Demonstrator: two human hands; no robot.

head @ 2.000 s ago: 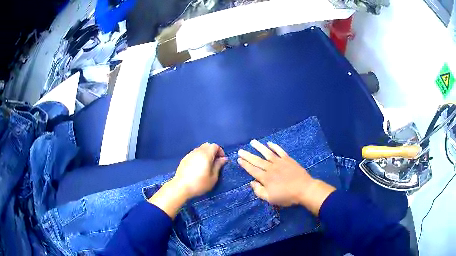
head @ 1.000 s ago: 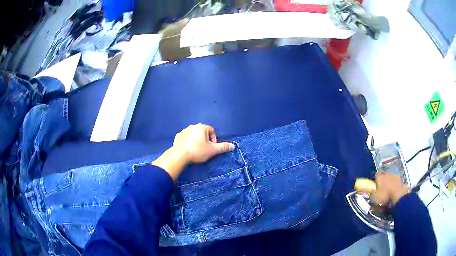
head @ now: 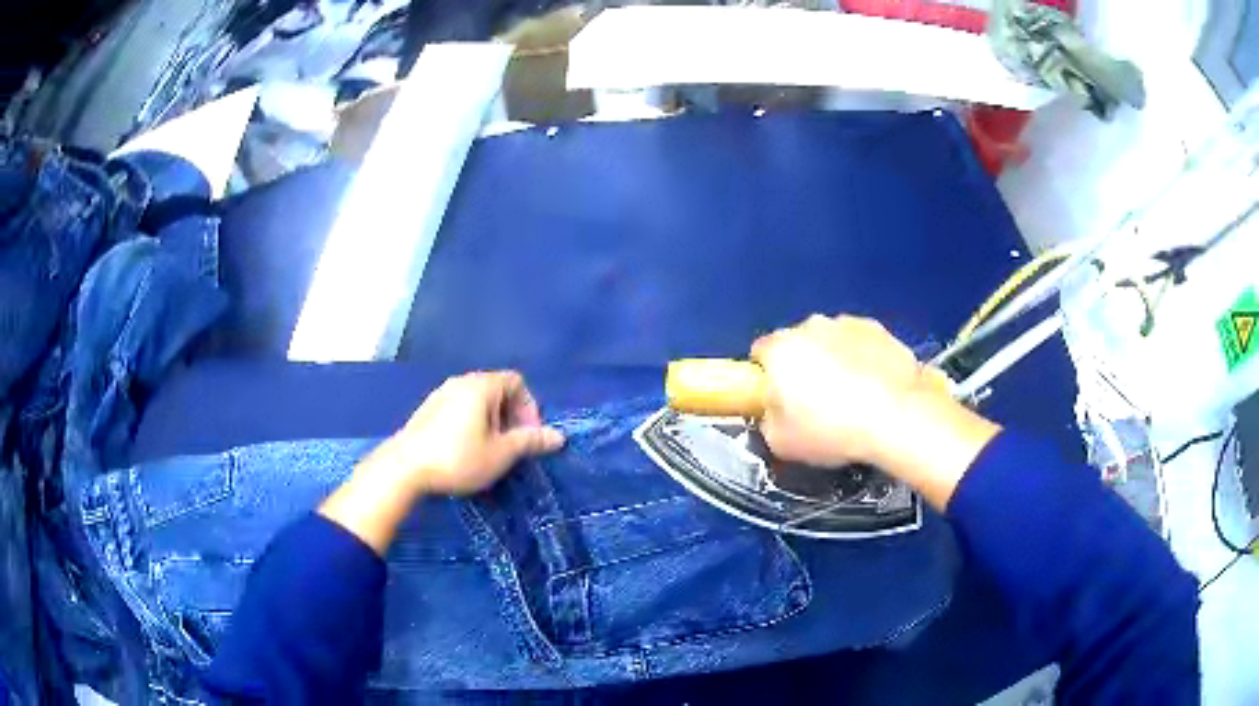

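The blue denim cargo jeans (head: 304, 531) lie across the near side of the navy pressing table (head: 690, 235). My right hand (head: 849, 393) grips the yellow-orange handle of the steam iron (head: 773, 476), whose silver pointed plate is over the trouser leg and points left. The iron and my arm hide part of the leg's right end. My left hand (head: 470, 435) is at the leg's upper edge, thumb and fingers closed on the denim beside the cargo pocket (head: 690, 572). The pocket lies below and between my hands.
A pile of jeans (head: 131, 304) is at the left. White boards (head: 401, 207) lie on the table's left part and along its far edge (head: 801, 53). A grey-green rag (head: 1063, 55) is at the far right corner. A pale hose and cables (head: 1015, 345) run right from the iron.
My right hand has brought the iron from the table's right edge left onto the trouser leg. My left hand has shifted left along the leg's upper edge, and the view has shifted.
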